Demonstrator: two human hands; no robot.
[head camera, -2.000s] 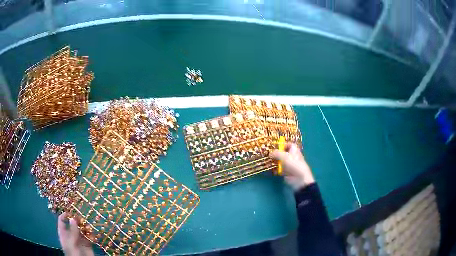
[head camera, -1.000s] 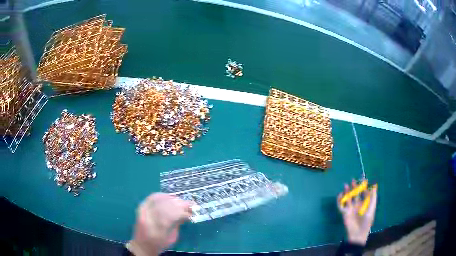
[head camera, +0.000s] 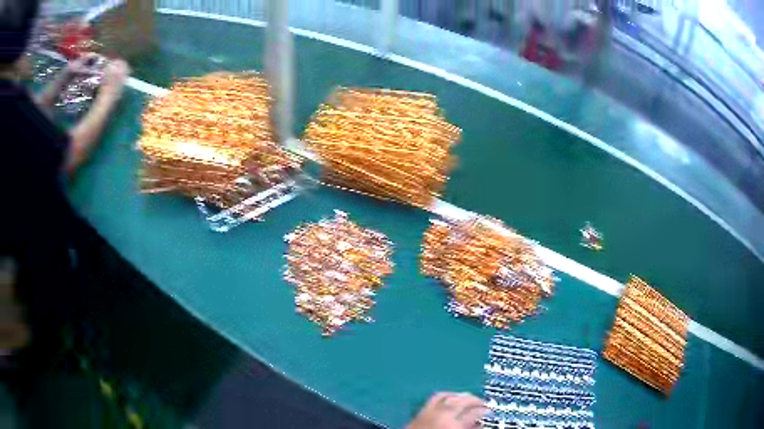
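A silver sprue frame filled with rows of small parts (head camera: 540, 381) lies on the green table at the bottom right of the view, its near edge cut off by the picture. My left hand (head camera: 451, 412) is at the bottom edge, partly cut off, with its fingertips against the frame's left side. Blur hides whether the fingers grip it. My right hand and the yellow nippers are out of the picture.
Beyond the frame are a large parts pile (head camera: 486, 272), a smaller parts pile (head camera: 337, 270) and a stack of gold frames (head camera: 647, 335). Gold lattice heaps (head camera: 381, 144) stand farther left. A few small parts (head camera: 591, 236) lie at right. Another person (head camera: 38, 193) works at far left.
The view has swung left, bringing the other person into sight. My right hand with the yellow nippers has left the picture. The silver frame, blurred before, now shows more clearly beside my left hand.
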